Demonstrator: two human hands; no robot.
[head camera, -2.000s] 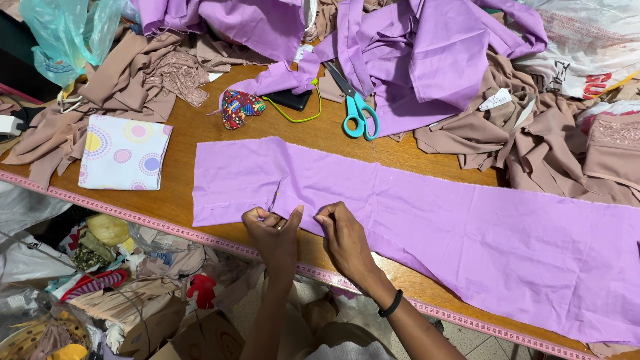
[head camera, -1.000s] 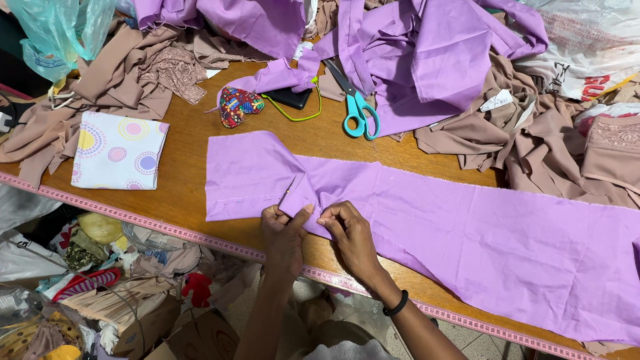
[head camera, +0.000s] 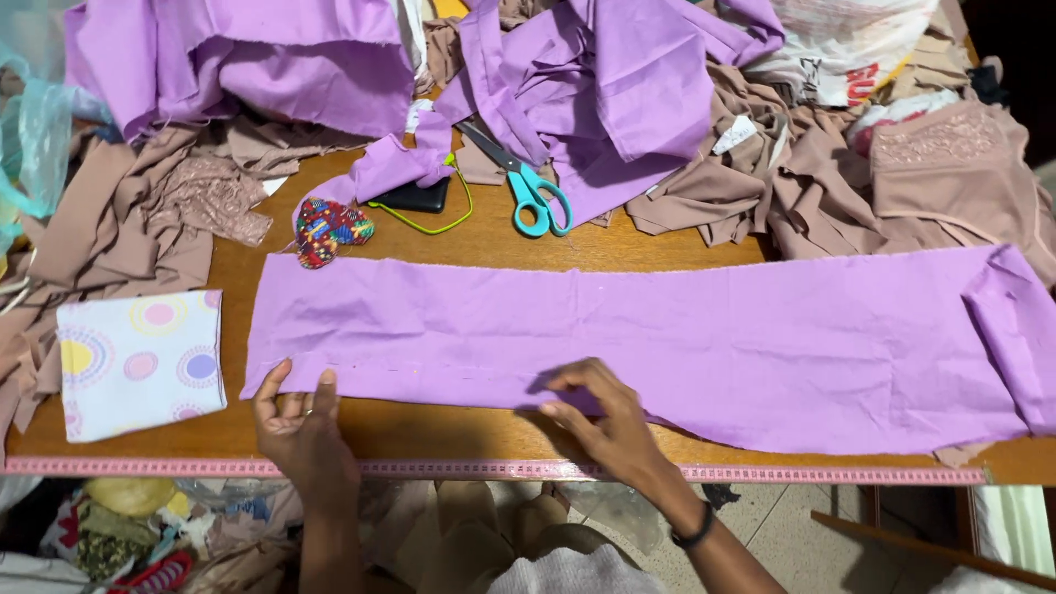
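Note:
A long purple fabric strip (head camera: 660, 330) lies almost flat across the wooden table, a line of stitches running near its lower left edge. My left hand (head camera: 301, 421) is at that edge near the left end, fingers apart, with the thumb and fingertips at the cloth; whether it pinches the edge is unclear. Over the middle of the lower edge is my right hand (head camera: 606, 417), slightly blurred, thumb and index finger curved toward each other; any needle or thread there cannot be made out. Turquoise-handled scissors (head camera: 535, 194) rest behind the strip. A colourful patterned pincushion-like piece (head camera: 326, 231) touches its upper left edge.
Folded dotted cloth (head camera: 140, 363) lies at the left. A pink measuring tape (head camera: 495, 469) runs along the table's front edge. Behind are a black flat object (head camera: 417, 195) with a green cord, heaped purple fabric (head camera: 627, 82), brown cloth (head camera: 833, 190) and a white plastic bag (head camera: 850, 41).
The bunched left part of the purple strip has been spread flat. My hands, close together before, are now far apart, the left near the strip's left end.

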